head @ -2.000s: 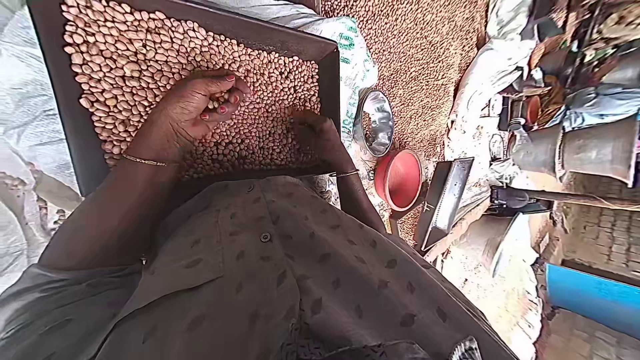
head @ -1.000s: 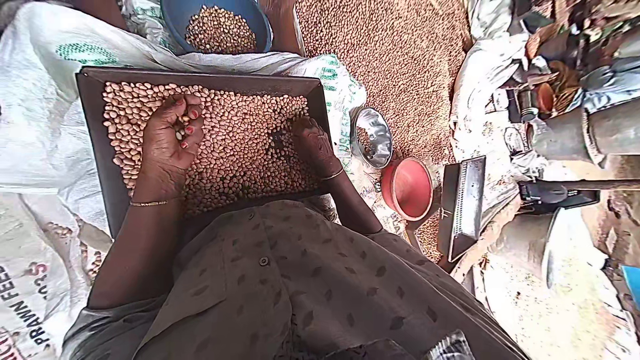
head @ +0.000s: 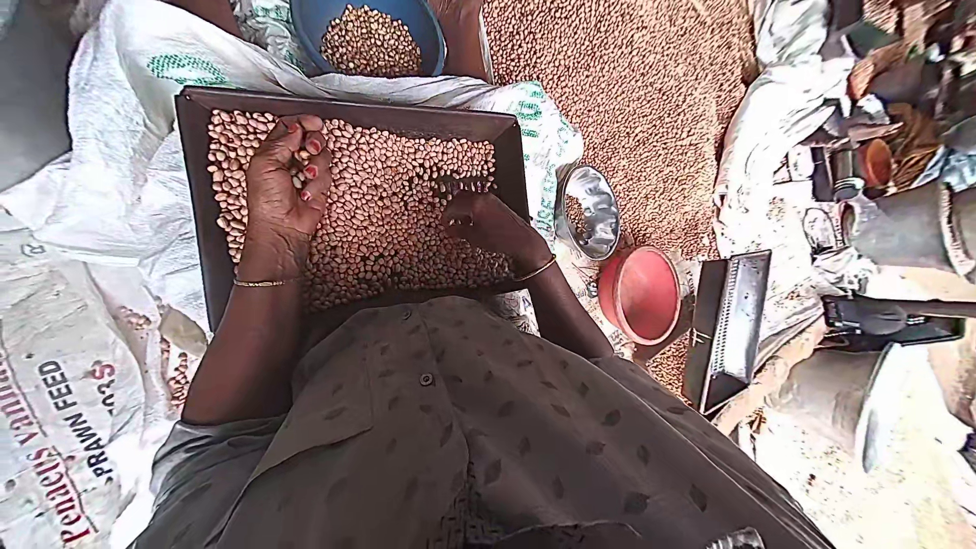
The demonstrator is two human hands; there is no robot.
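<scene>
A dark rectangular tray (head: 351, 107) lies across my lap, spread with shelled nuts (head: 374, 198) that look like peanuts. My left hand (head: 290, 179) is turned palm up over the tray's left part, its curled fingers closed around a few nuts; a thin bangle circles the wrist. Over the right part, my right hand (head: 492, 229) reaches palm down, with its fingertips at the nuts beside a darker bare patch of the tray. Whether it holds any nuts is hidden.
Another person's hand (head: 460, 34) is beside a blue bowl (head: 436, 46) of nuts. A metal bowl (head: 602, 213), a red bowl (head: 648, 293) and a dark metal tray (head: 751, 305) stand at right, near nuts spread on the ground (head: 625, 91). White sacks (head: 130, 137) lie at left.
My left hand has moved toward the tray's left side, and its fingers have curled upward around nuts. The right hand stays at the tray's right part. The view has shifted, bringing the blue bowl in.
</scene>
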